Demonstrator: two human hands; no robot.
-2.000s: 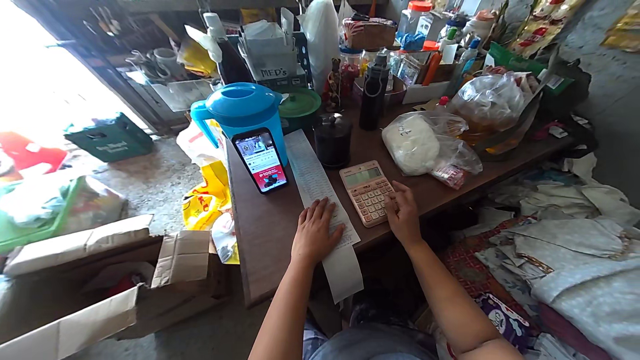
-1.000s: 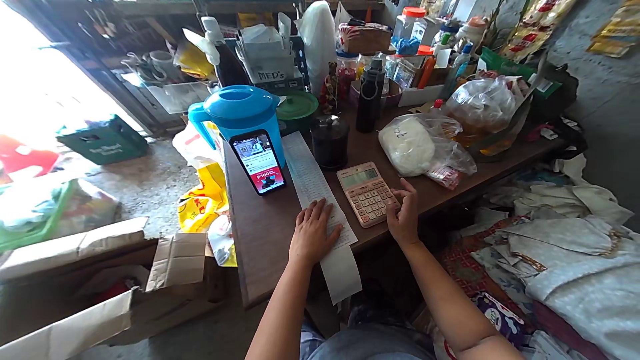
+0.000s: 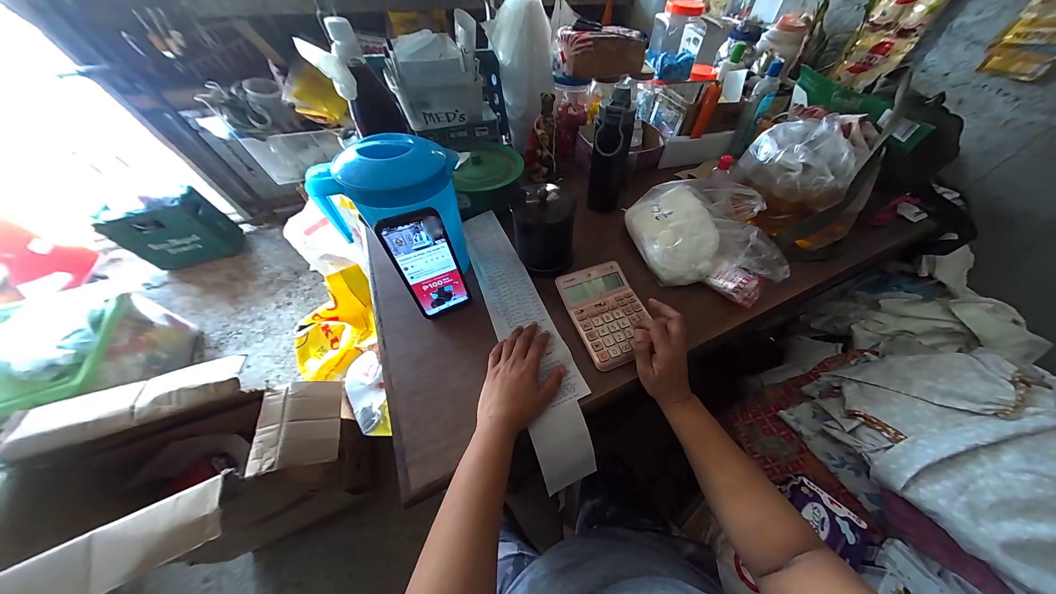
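My left hand (image 3: 518,379) lies flat, palm down, on a long printed paper receipt (image 3: 505,285), whose lower end hangs over the table's front edge. Just right of the paper, a pink calculator (image 3: 601,313) rests on the brown wooden table (image 3: 429,388). My right hand (image 3: 662,351) is at the calculator's lower right side, fingers curled over the keys; whether a fingertip presses one cannot be told. A smartphone (image 3: 422,262) with a lit screen leans upright against a blue plastic pitcher (image 3: 400,169), left of the receipt.
Behind the calculator stand a dark lidded canister (image 3: 543,231) and a black bottle (image 3: 611,153). A plastic bag of white stuff (image 3: 678,231) lies to the right. Farther back are a green lid (image 3: 487,167) and several jars. An open cardboard box (image 3: 297,429) is at the lower left, piled cloth (image 3: 949,412) at the right.
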